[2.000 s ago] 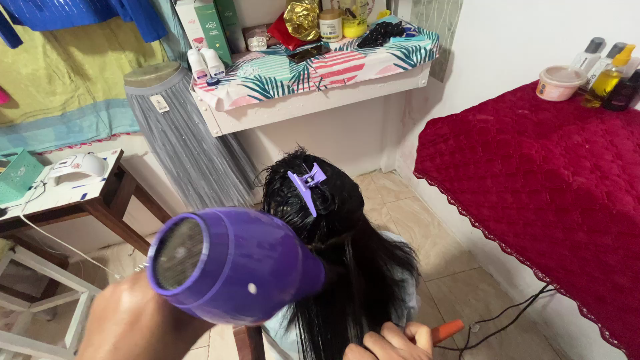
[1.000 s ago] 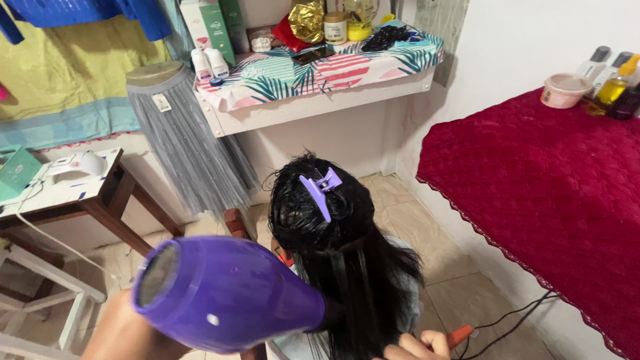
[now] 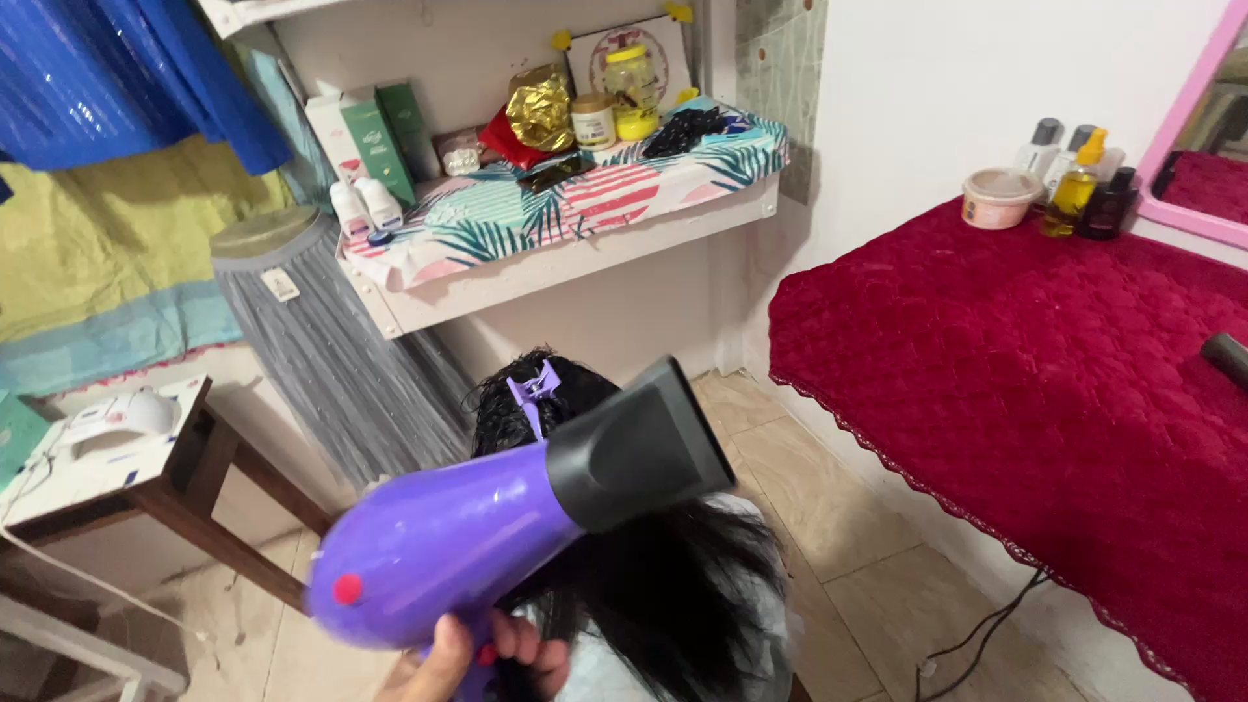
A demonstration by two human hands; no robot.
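My left hand (image 3: 478, 655) grips the handle of a purple hair dryer (image 3: 448, 546) low in the middle of the view. Its black flat nozzle (image 3: 634, 448) points up and to the right, in front of a seated person's head. That person's long dark hair (image 3: 663, 595) hangs over a pale top (image 3: 609, 648). A lilac claw clip (image 3: 534, 392) holds hair at the crown. My right hand is outside the view, and so is the orange-handled tool.
At right stands a table with a dark red quilted cover (image 3: 936, 351), bearing bottles and a tub (image 3: 999, 200). A cloth-covered shelf (image 3: 546, 210) holds boxes and jars. Left is a small wooden table (image 3: 185, 439) with a white device (image 3: 122, 414). Black cables (image 3: 985, 634) lie on the floor.
The hair dryer has swung round, its nozzle now up and right rather than down at the hair. My right hand and the orange handle have left the view.
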